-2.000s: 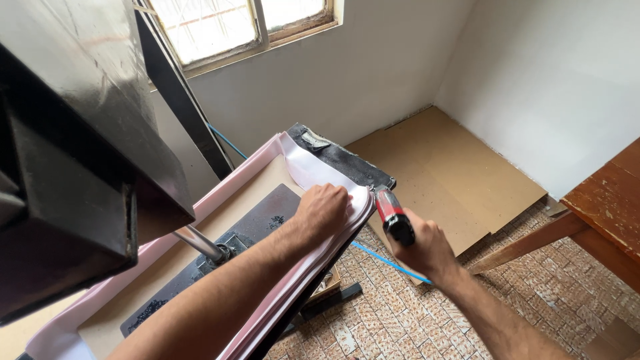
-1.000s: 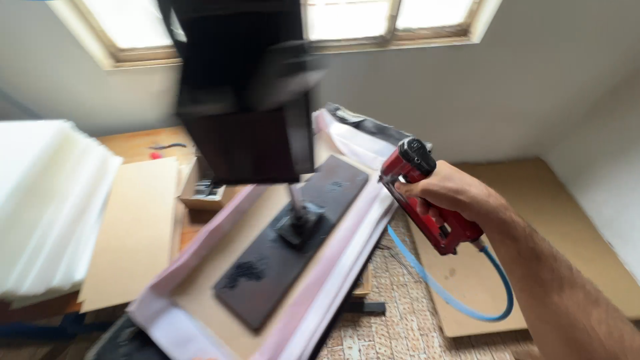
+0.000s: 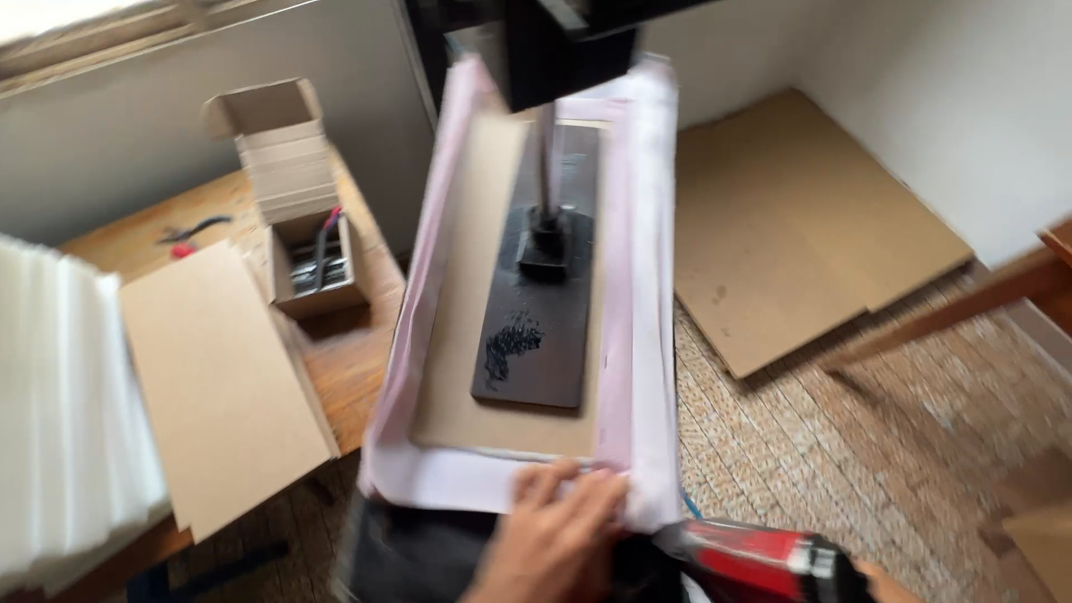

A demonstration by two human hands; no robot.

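My left hand (image 3: 557, 532) presses its fingers on the near right corner of pinkish-white fabric (image 3: 469, 479) folded over the rim of a long panel. At the lower right, my right hand (image 3: 888, 586), mostly hidden, holds a red and black pneumatic staple gun (image 3: 754, 557), its nose close to that corner. Inside the fabric border lies a tan board (image 3: 456, 360). A dark plate (image 3: 536, 360) with a metal post (image 3: 546, 159) rests on the board, below a black machine part (image 3: 569, 59). Black material (image 3: 419, 544) shows beneath the near edge.
To the left, a wooden table (image 3: 360, 377) bears tan board sheets (image 3: 226, 394), an open cardboard box (image 3: 318, 293) of metal pieces, pliers (image 3: 201, 228) and stacked white foam sheets (image 3: 67, 402). Large boards (image 3: 796, 234) lie on the floor at right, near a wooden table leg (image 3: 946, 310).
The staple gun has moved from the panel's far end to its near right corner. My left hand, out of sight one second ago, is now on the near edge. The view has turned.
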